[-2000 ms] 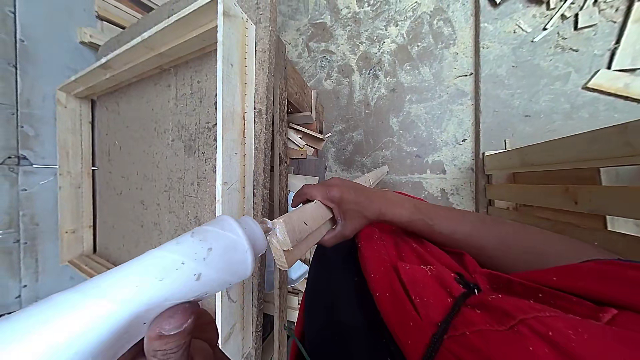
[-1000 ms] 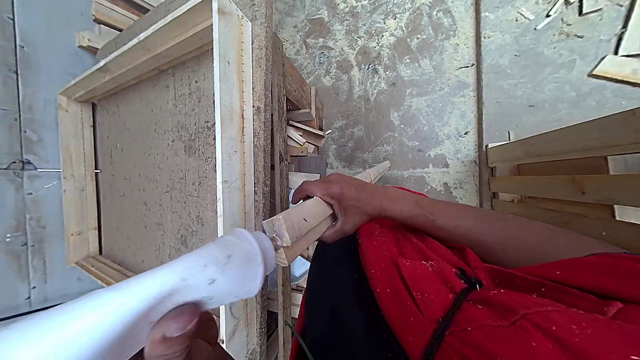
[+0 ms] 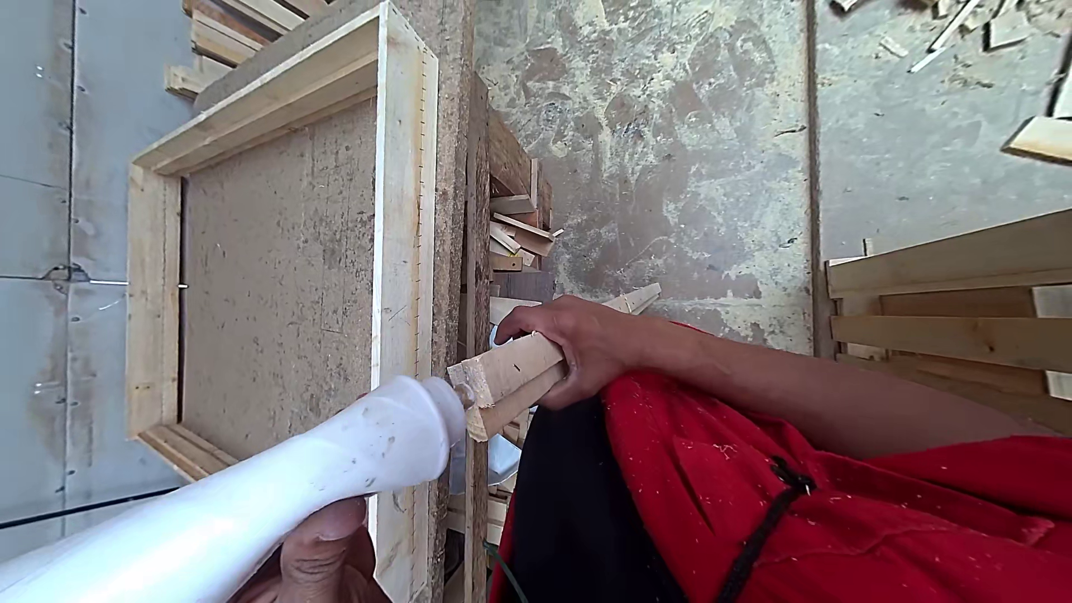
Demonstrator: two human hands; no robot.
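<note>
My left hand (image 3: 322,544) grips a large white plastic bottle (image 3: 276,486) from below, with the bottle tilted so its neck points right. The neck meets or nearly meets the near end of some wooden strips (image 3: 511,368); whether they touch is unclear. Around those strips, close to that end, my right hand (image 3: 578,343) is closed. The strips lie side by side and their far ends reach up and right past the hand. Behind the bottle, a rectangular wooden frame (image 3: 402,209) rests on a particle-board surface (image 3: 276,251).
Wood offcuts (image 3: 523,239) are stacked beside the bench edge (image 3: 477,251). More boards (image 3: 955,335) stand at the right, and scraps (image 3: 1005,29) lie on the concrete floor (image 3: 670,151) at the upper right. Part of a pale blue item (image 3: 501,456) shows below the strips.
The bottle in my left hand keeps its neck by the strips' ends while its angle shifts slightly. My right hand keeps its hold on the strips.
</note>
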